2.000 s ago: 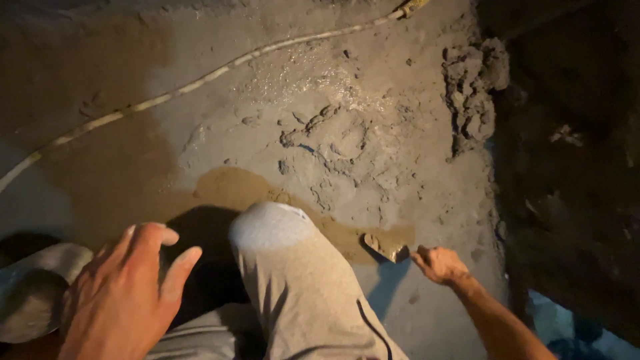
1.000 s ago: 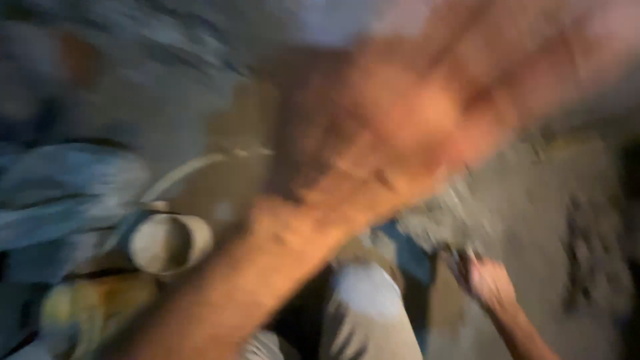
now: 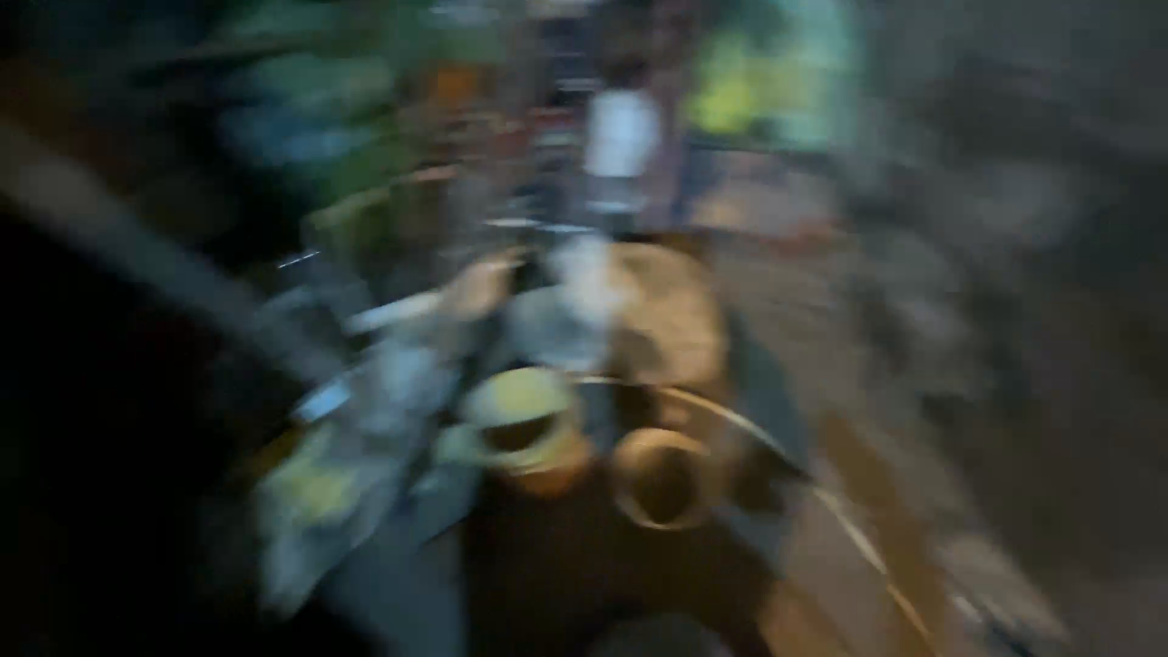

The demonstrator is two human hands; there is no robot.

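Note:
Strong blur covers the whole head view, and neither my left hand nor my right hand can be made out. Low in the middle is a round open container [image 3: 622,484] with a pale rim. Left of it sits a yellowish bucket-like container [image 3: 566,447]. A thin pale hose [image 3: 858,538] curves from behind the containers down to the lower right. A tan shape [image 3: 798,620] lies at the bottom edge; I cannot tell what it is.
Behind the containers is a large rounded tan object [image 3: 680,310]. Pale, crumpled material [image 3: 392,392] lies to the left. Blurred clutter with a white item [image 3: 622,132] fills the top middle. Rough grey ground or wall stretches along the right.
The view has swung far to the left. My left hand, raised across the view a second ago, no longer shows, nor does my right hand with the trowel-like tool.

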